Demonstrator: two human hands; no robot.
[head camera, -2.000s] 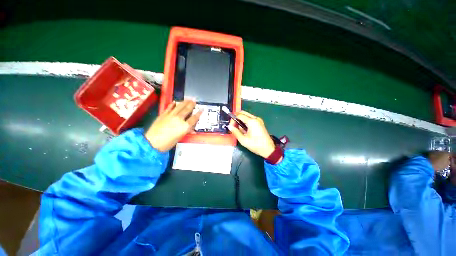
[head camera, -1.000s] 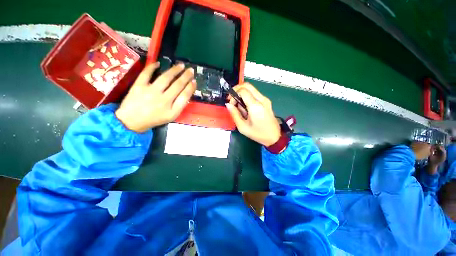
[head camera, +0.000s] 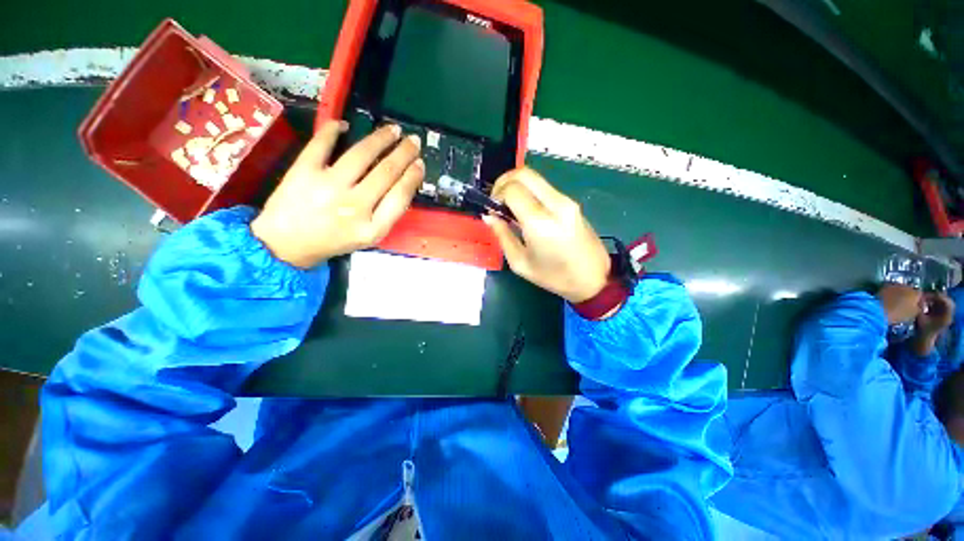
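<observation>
A black tablet unit (head camera: 449, 74) lies in a red-orange carrier tray (head camera: 439, 235), its circuit area at the near end. My left hand (head camera: 344, 198) rests flat over the tray's near left corner, fingers spread on the circuit area's left part, holding nothing that I can see. My right hand (head camera: 550, 235) is at the near right corner and pinches a thin dark pen-like tool (head camera: 478, 198). The tool's pale tip is over the circuit area. The parts under my left fingers are hidden.
A deep red parts bin (head camera: 132, 159) with pale bits stands left of the tray. A white sheet (head camera: 415, 287) lies below the tray. A white-edged strip (head camera: 677, 178) crosses behind. Another person's blue sleeve (head camera: 846, 349) and another red carrier (head camera: 939, 201) show at right.
The view has shifted, with the tray higher in the picture. The tool's tip has moved left and nearer across the circuit area. My left hand stays on the tray's left side.
</observation>
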